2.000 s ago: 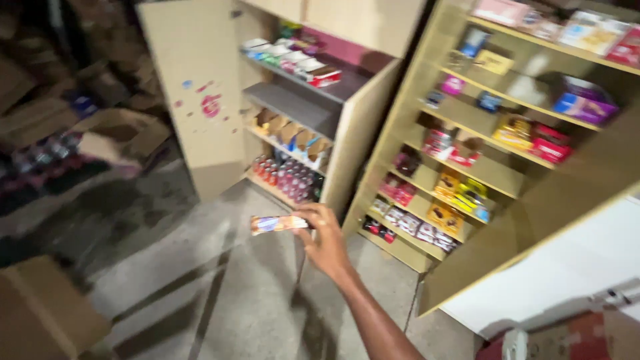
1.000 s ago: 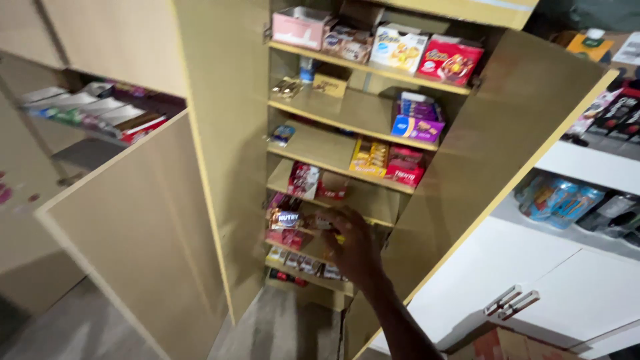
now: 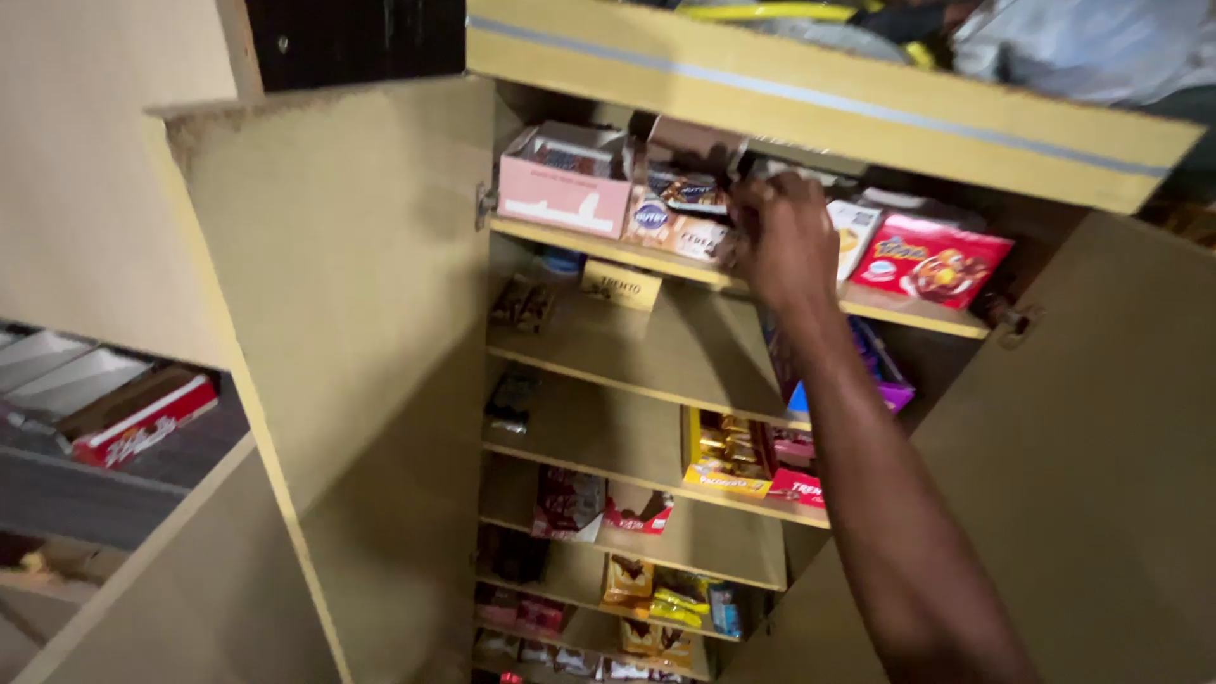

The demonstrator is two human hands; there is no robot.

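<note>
My right hand point(image 3: 784, 228) reaches up to the top shelf of the open cabinet, its fingers bent over the right side of an open cereal bar box point(image 3: 698, 237). A dark wrapped snack bar point(image 3: 698, 195) lies at the fingertips, above the box's front edge; its right end is hidden by the fingers, which look pinched on it. Left of that box stands an open pink box point(image 3: 562, 198) with wrapped items inside. To the right of my hand are a white and yellow box point(image 3: 852, 233) and a red snack box point(image 3: 933, 261). My left hand is out of view.
Open cabinet doors flank the shelves, the left door point(image 3: 351, 313) and the right door point(image 3: 1073, 456). Lower shelves hold a small yellow box point(image 3: 622, 285), a yellow candy box point(image 3: 730, 451) and red boxes. Bags point(image 3: 1092, 43) lie on top. Another shelf with a red box point(image 3: 147, 418) is at left.
My right hand has risen from in front of the lower shelves to the box on the top shelf. The view has turned right and come closer to the cabinet.
</note>
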